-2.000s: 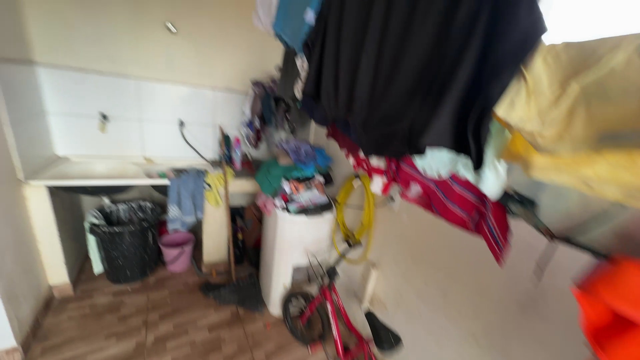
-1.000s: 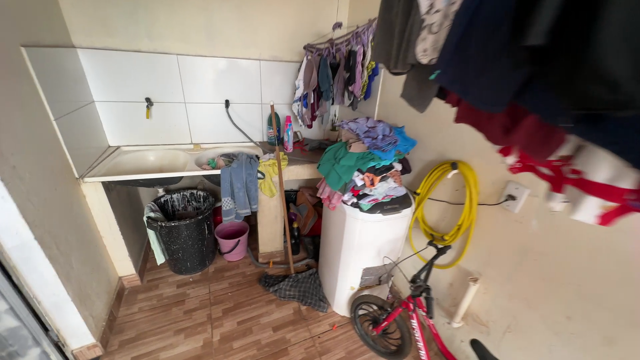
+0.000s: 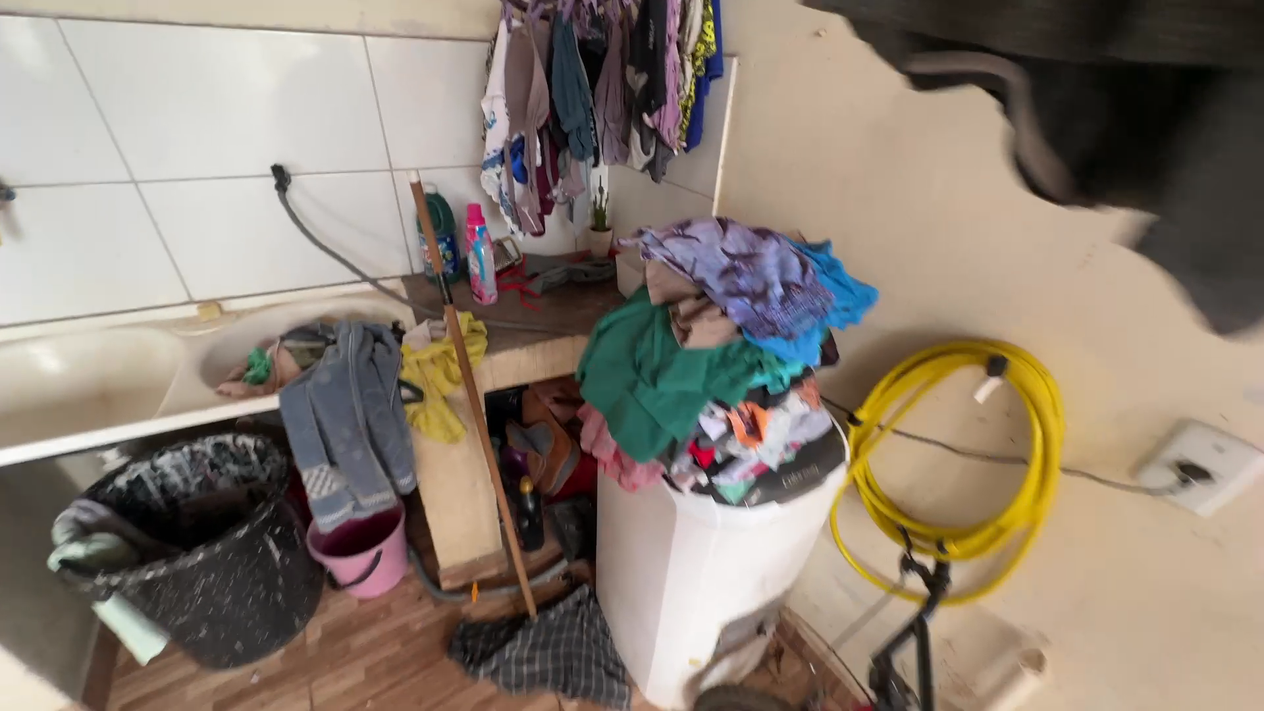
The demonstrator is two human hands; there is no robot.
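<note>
Neither of my hands shows in the head view. A heap of clothes, with a purple patterned cloth and a green cloth, lies on top of a white washing machine. Left of it a wooden pole leans against the counter, its foot at a dark plaid cloth on the floor. A gray towel and a yellow cloth hang over the front edge of the sink. Small garments hang in a cluster above the counter.
A black bucket with cloths at its rim and a pink bucket stand under the sink. A coiled yellow hose hangs on the right wall beside a socket. Bicycle handlebars are below it. Dark clothing hangs close at upper right.
The view has come much closer to the washing machine, sink and clothes heap. The bicycle is now mostly out of view, and less of the hanging clothing shows at the right.
</note>
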